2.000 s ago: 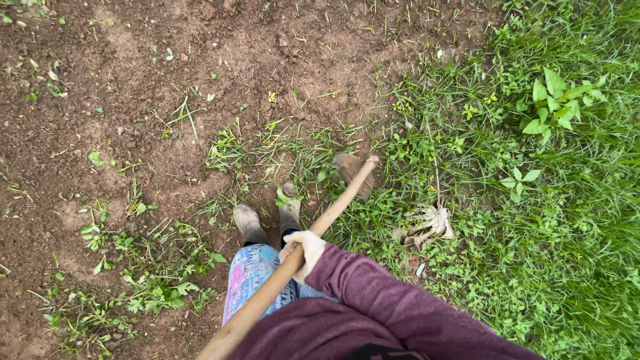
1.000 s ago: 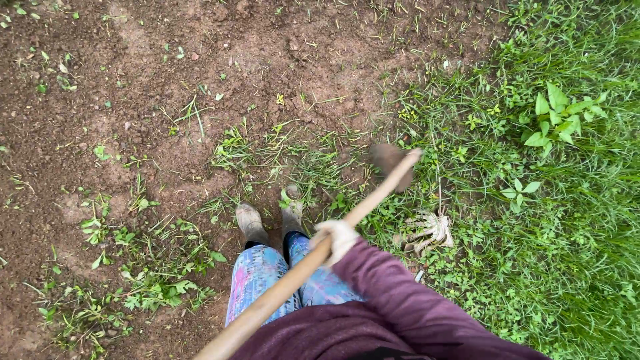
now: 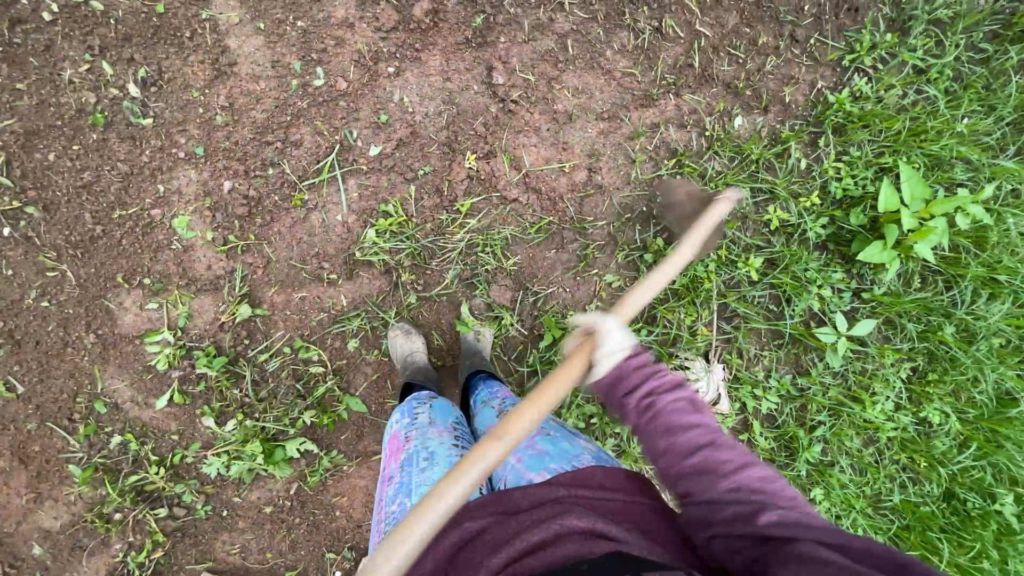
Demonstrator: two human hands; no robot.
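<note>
My right hand (image 3: 602, 344), in a pale glove, is closed around the wooden handle (image 3: 512, 428) of a hoe. The handle runs slantwise from the bottom edge, across my legs, up to the right. At its far end the hoe's blade (image 3: 685, 210), brown and blurred, is over the border between bare soil and grass; whether it touches the ground I cannot tell. My left hand is out of view, and the near end of the handle is cut off by the bottom edge.
My muddy boots (image 3: 410, 352) stand on reddish soil (image 3: 264, 168). Uprooted weeds (image 3: 264, 432) lie left of them. Dense grass (image 3: 920, 360) covers the right side, with a broad-leaved plant (image 3: 920, 212). A pale, withered clump (image 3: 706, 382) lies just right of my forearm.
The hoe's head has moved right since the oldest frame, where it was nearer my boots. My gloved right hand has shifted a little with the handle and keeps its grip.
</note>
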